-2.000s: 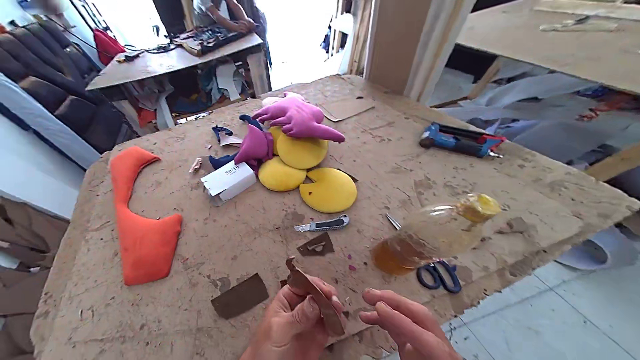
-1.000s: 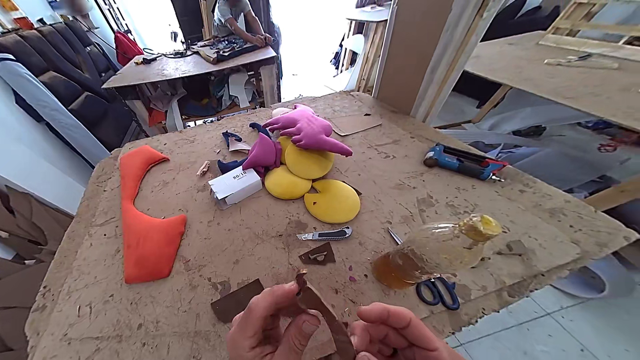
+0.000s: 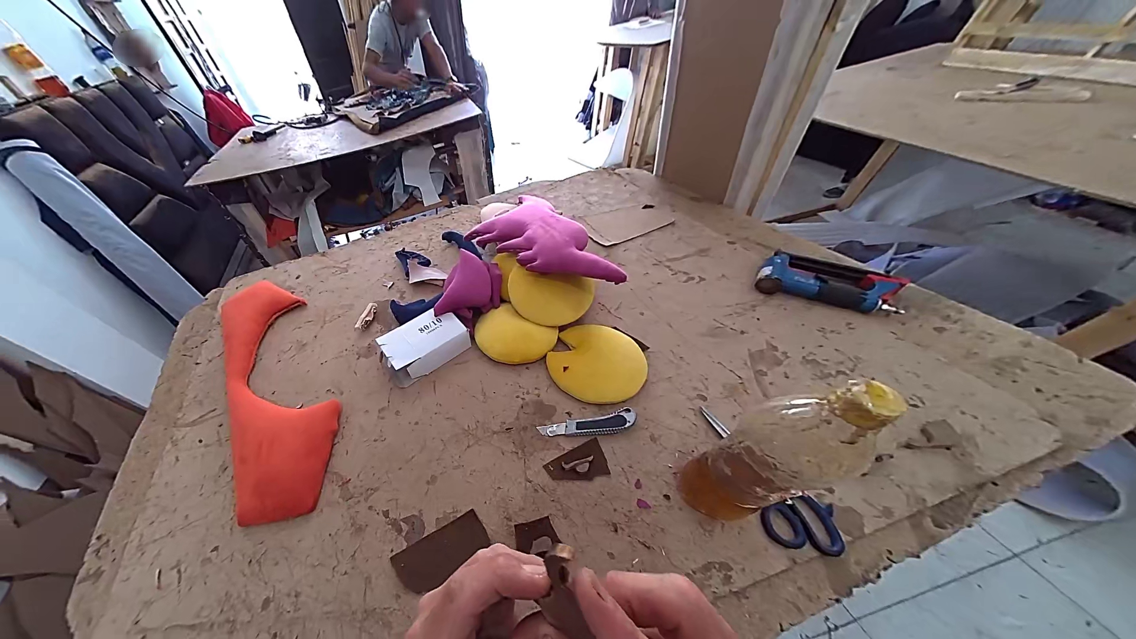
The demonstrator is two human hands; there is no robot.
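Observation:
At the bottom middle, my left hand (image 3: 484, 590) and my right hand (image 3: 657, 608) both pinch a small brown piece of material (image 3: 561, 590) with a curled end. Brown scraps (image 3: 441, 550) lie on the worktable just beyond my left hand. Farther up is another brown scrap (image 3: 577, 460) with a small bit on it. Past that lies a grey utility knife (image 3: 587, 424). Right of my hands a plastic bottle of amber liquid (image 3: 781, 448) rests on its side, over the blades of dark-handled scissors (image 3: 803, 524).
Yellow padded pieces (image 3: 596, 364), purple padded pieces (image 3: 541, 235) and a white box (image 3: 424, 346) occupy the table's middle. An orange padded piece (image 3: 275, 426) lies left, a blue pneumatic stapler (image 3: 830, 282) right. A person (image 3: 404, 53) stands at a back table (image 3: 311, 146).
My hands have come closer together around the brown piece; two seconds ago my right hand was apart from it. The view has shifted slightly.

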